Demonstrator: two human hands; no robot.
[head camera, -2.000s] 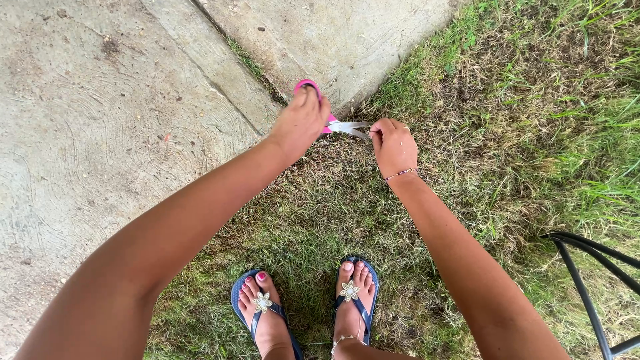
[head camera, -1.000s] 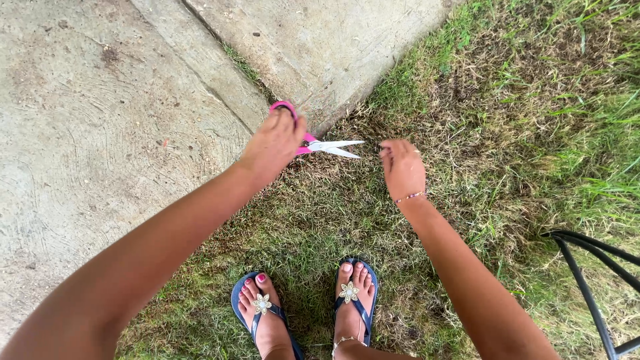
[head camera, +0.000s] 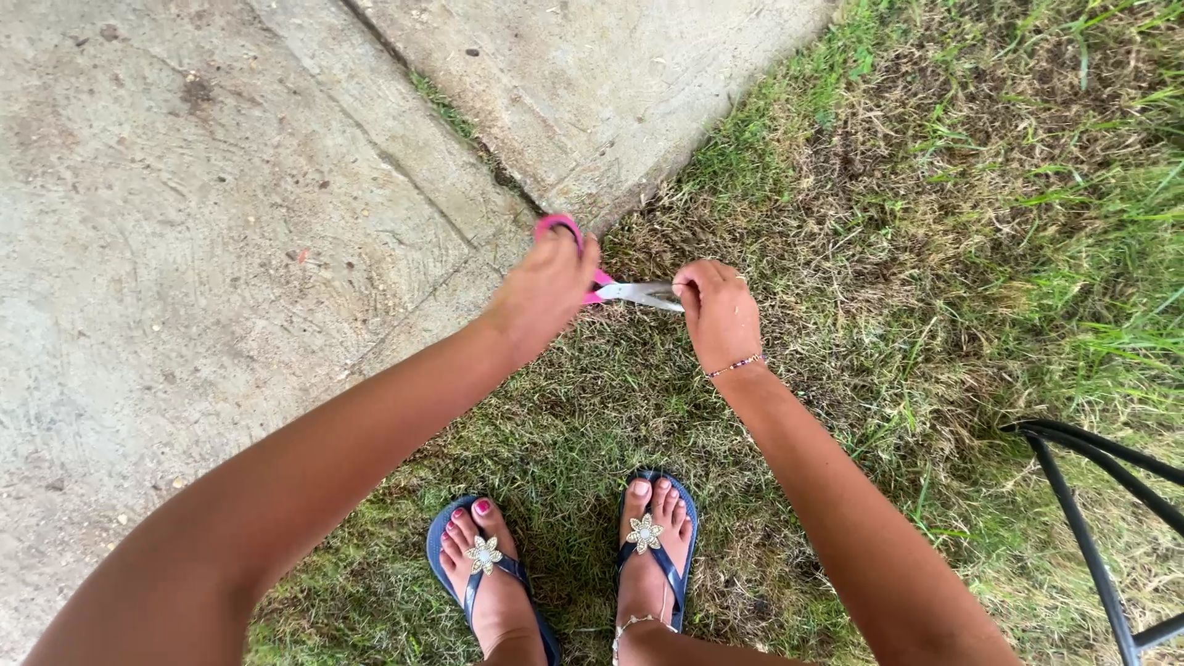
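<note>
My left hand (head camera: 548, 282), somewhat blurred, grips the pink handles of a pair of scissors (head camera: 618, 290). The metal blades point right, slightly apart, over grass (head camera: 647, 370) beside the concrete corner. At the blade tips is my right hand (head camera: 721, 310), its thumb and fingers drawn together in a pinch and a beaded bracelet at the wrist. Whether grass stems lie between those fingertips is too fine to tell. The hand hides the ends of the blades.
Concrete slabs (head camera: 231, 231) with a grassy joint cover the upper left. My feet in blue flip-flops (head camera: 683, 555) stand on the grass below my hands. A black metal frame (head camera: 1078, 518) stands at the lower right, and taller grass (head camera: 1128, 324) grows at the right edge.
One second ago the blades were spread wider, with a gap between them and my right hand. The scissors have since moved right and down, and their tips now meet my right fingers.
</note>
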